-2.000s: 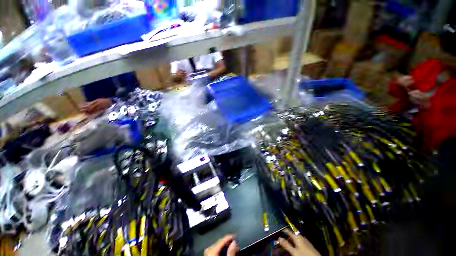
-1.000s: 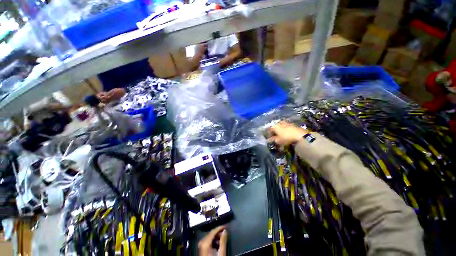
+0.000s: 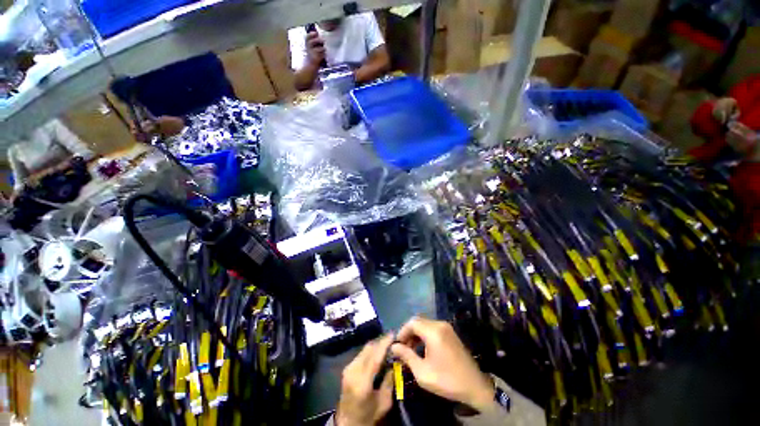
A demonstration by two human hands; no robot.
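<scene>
My left hand (image 3: 365, 381) and my right hand (image 3: 442, 359) meet at the lower middle, just in front of the white fixture. Between their fingertips they hold a small dark camera module with a cable (image 3: 399, 380); its yellow band hangs down between the hands. The module's head is mostly hidden by the fingers. The black electric screwdriver (image 3: 250, 256) hangs tilted at the left, its tip over the front of the white fixture (image 3: 340, 283). An open bag of black parts (image 3: 392, 246) lies right of the fixture.
Cable piles lie at the left (image 3: 200, 366) and right (image 3: 575, 258). A crumpled clear bag (image 3: 325, 166) and a blue bin (image 3: 412, 122) are behind the fixture. White housings (image 3: 62, 262) are heaped at far left. A shelf post (image 3: 518, 75) rises behind; two people sit beyond.
My right hand has come back from the right cable pile to meet my left hand. A module with a yellow-banded cable is now between them. The view has shifted slightly.
</scene>
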